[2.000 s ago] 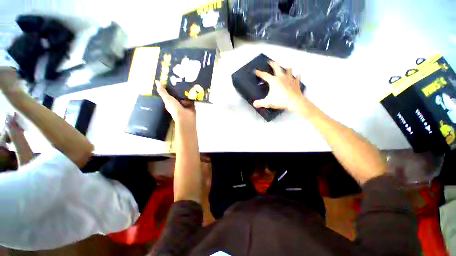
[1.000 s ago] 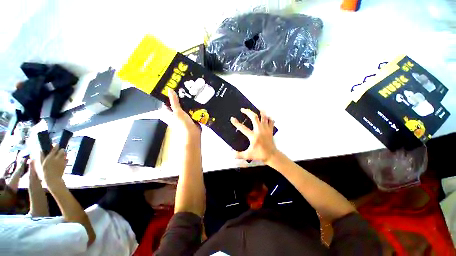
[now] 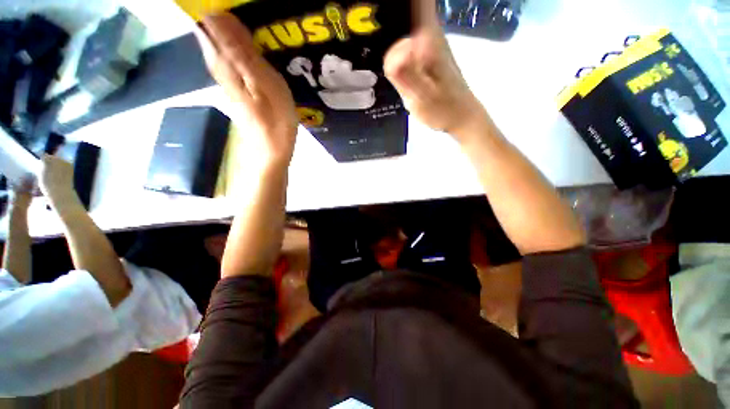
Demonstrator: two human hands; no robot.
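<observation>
An outer carton (image 3: pixel 340 80) stands raised between my hands, its printed front with yellow "MUSIC" and white earbuds facing me; a bit of yellow flap shows at the top left and its top is cut off by the picture's edge. My left hand (image 3: pixel 254 88) is on the carton's left side, fingers pointing up. My right hand (image 3: pixel 428 76) is at its right side with the fingers curled. Whether my right fingertips pinch an edge is hidden. A plain black inner box (image 3: pixel 188 150) lies on the white table left of my left hand.
Finished boxes (image 3: pixel 652 112) with black loops stand at the right. Part of a dark plastic bag (image 3: pixel 484 16) shows at the back. A neighbour's arms (image 3: pixel 76 216) work at the left beside another black box (image 3: pixel 82 169). A greyish box stack (image 3: pixel 108 56) stands at the back left.
The carton has gone from slanted across the table to upright and higher. My right hand has moved from its lower end to its upper right side. My left hand has moved up.
</observation>
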